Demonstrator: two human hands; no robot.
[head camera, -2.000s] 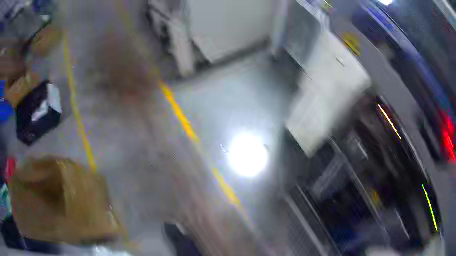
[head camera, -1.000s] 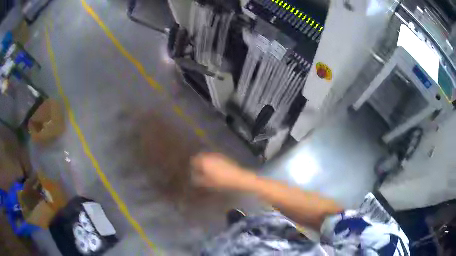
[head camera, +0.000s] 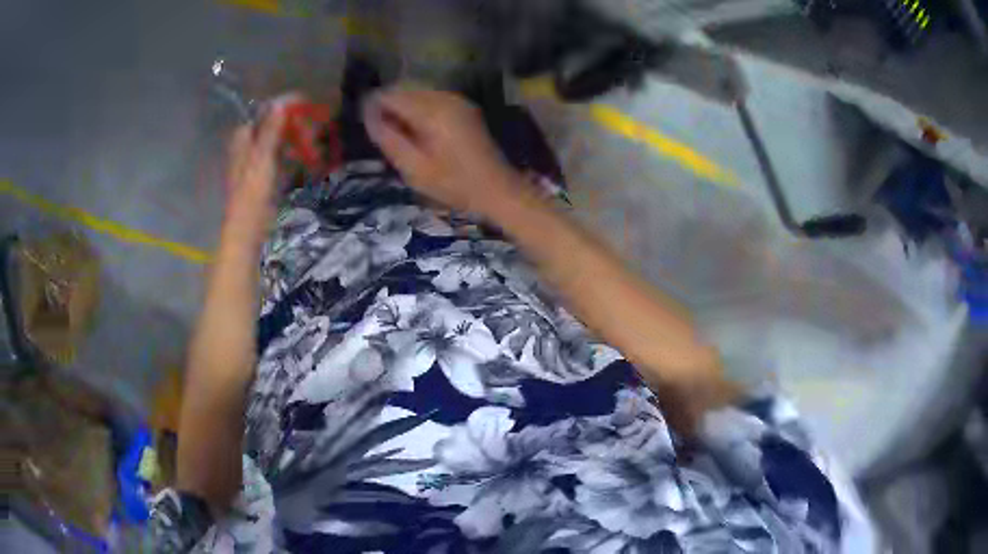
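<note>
The view is tilted and blurred. My left hand (head camera: 254, 157) is at the upper left, fingers around scissors. The scissors' orange-red handle (head camera: 310, 134) shows on the inner side of the hand, and a thin grey blade points up and left. My right hand (head camera: 425, 135) is a short way to the right, apart from the scissors, with fingers curled. Blur hides whether it holds anything.
My patterned clothing (head camera: 433, 346) fills the middle. A machine edge (head camera: 867, 103) crosses the upper right, with a bent bar with a black grip (head camera: 832, 226) below it. Brown boxes (head camera: 60, 298) and a blue bin (head camera: 135, 471) stand at the left. Yellow lines (head camera: 663, 143) mark the floor.
The view has swung down from the feeder machine onto my body. My left hand and the scissors have come into view, and my right hand is now higher in the picture, near them.
</note>
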